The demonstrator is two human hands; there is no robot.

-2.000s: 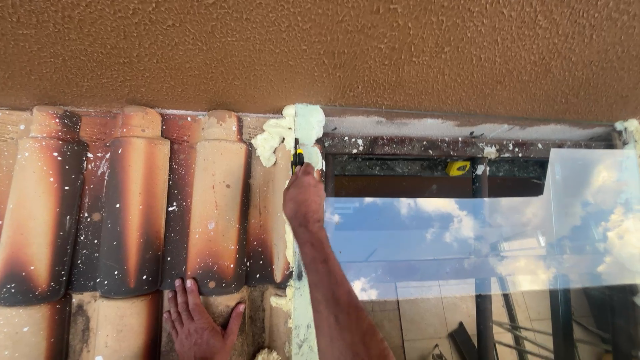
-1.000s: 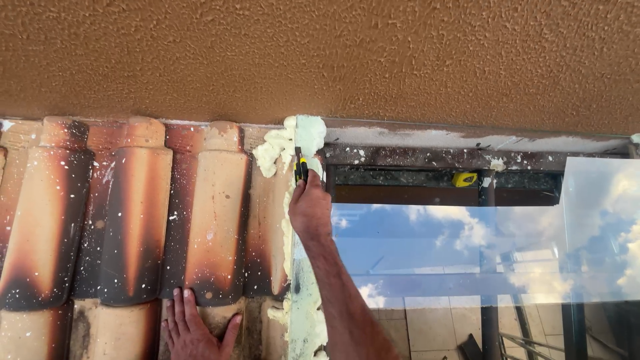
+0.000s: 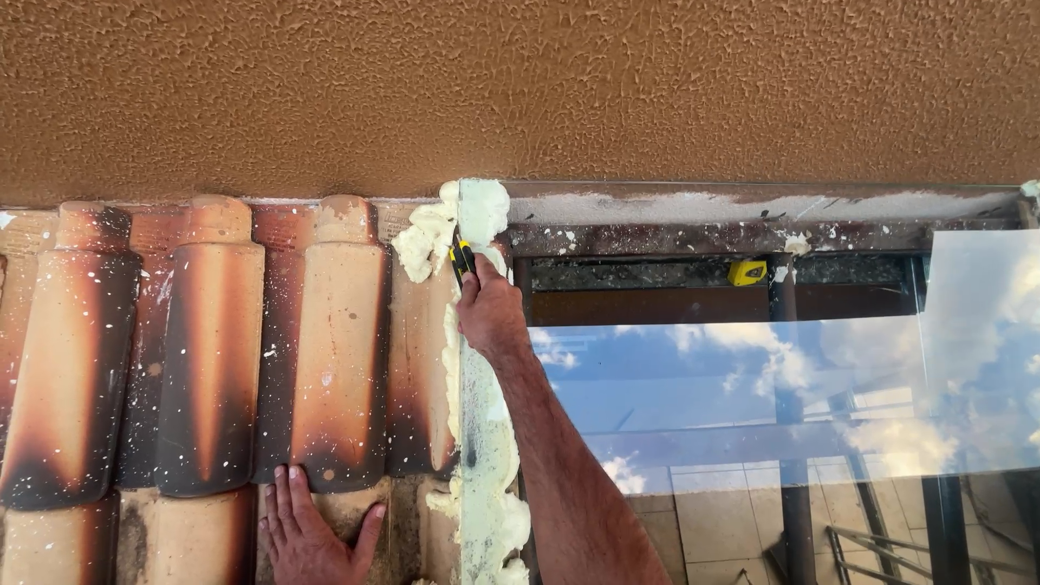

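Note:
My right hand (image 3: 492,310) grips a black and yellow utility knife (image 3: 461,258), its tip at the edge of the glass strip beside a lump of pale expanding foam (image 3: 424,240). Under the glass edge (image 3: 481,406), more foam shows along its length, and some bulges out on the left side. My left hand (image 3: 314,528) rests flat, fingers spread, on the lower end of a clay roof tile (image 3: 337,366) and holds nothing.
A brown textured wall (image 3: 520,89) runs across the top. On the right, a glass panel (image 3: 699,390) reflects sky and clouds, with dark metal bars (image 3: 786,341) below it. A yellow tape measure (image 3: 747,272) lies near the wall. Speckled tiles (image 3: 210,366) cover the left side.
The view has shifted slightly. My right hand keeps the knife near the upper foam, its blade now at the glass edge. My left hand stays on the tile.

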